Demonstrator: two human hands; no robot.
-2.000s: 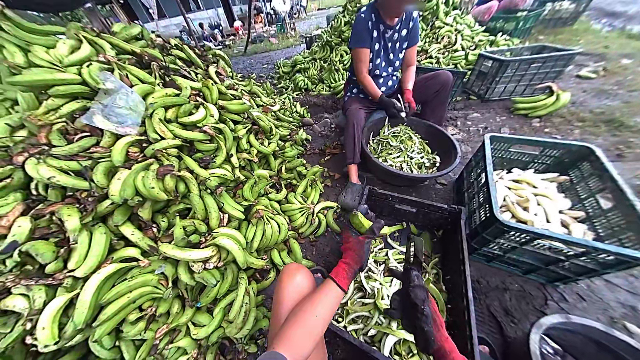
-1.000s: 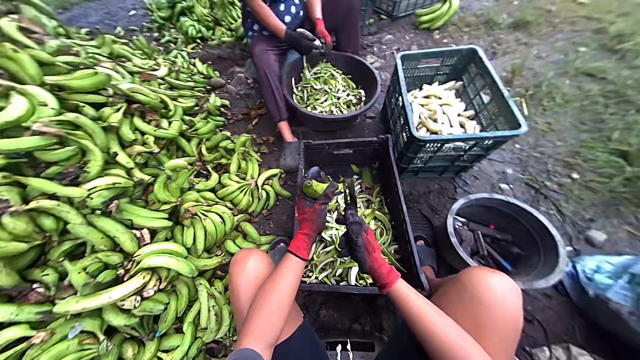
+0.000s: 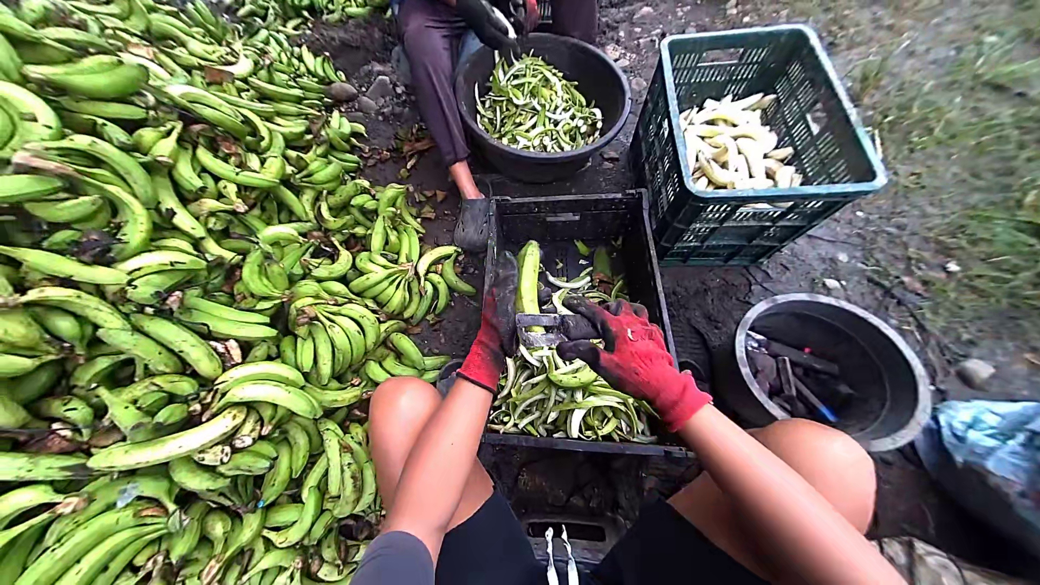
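My left hand [image 3: 497, 321], in a red and black glove, holds a green banana [image 3: 528, 276] upright above a black plastic crate [image 3: 662, 292]. In my right hand [image 3: 621, 345], gloved alike, is a peeler [image 3: 543, 320] with a metal blade that lies across the lower part of the banana. Green and white strips of peel [image 3: 581, 406] fill the near part of the crate beneath both hands. The palm of my left hand is partly hidden.
A big heap of green bananas [image 3: 187, 325] lies at left. Ahead, a person with gloved hands [image 3: 491, 24] sits at a black tub [image 3: 621, 122] of peels. A green crate [image 3: 772, 195] holds peeled bananas [image 3: 735, 142]. At right are a basin [image 3: 918, 382] with tools and a plastic bag [image 3: 991, 447].
My right hand has come in to my left, and the peeler now rests on the banana. In the earlier frames the hands were farther apart. The view has tilted down and turned right.
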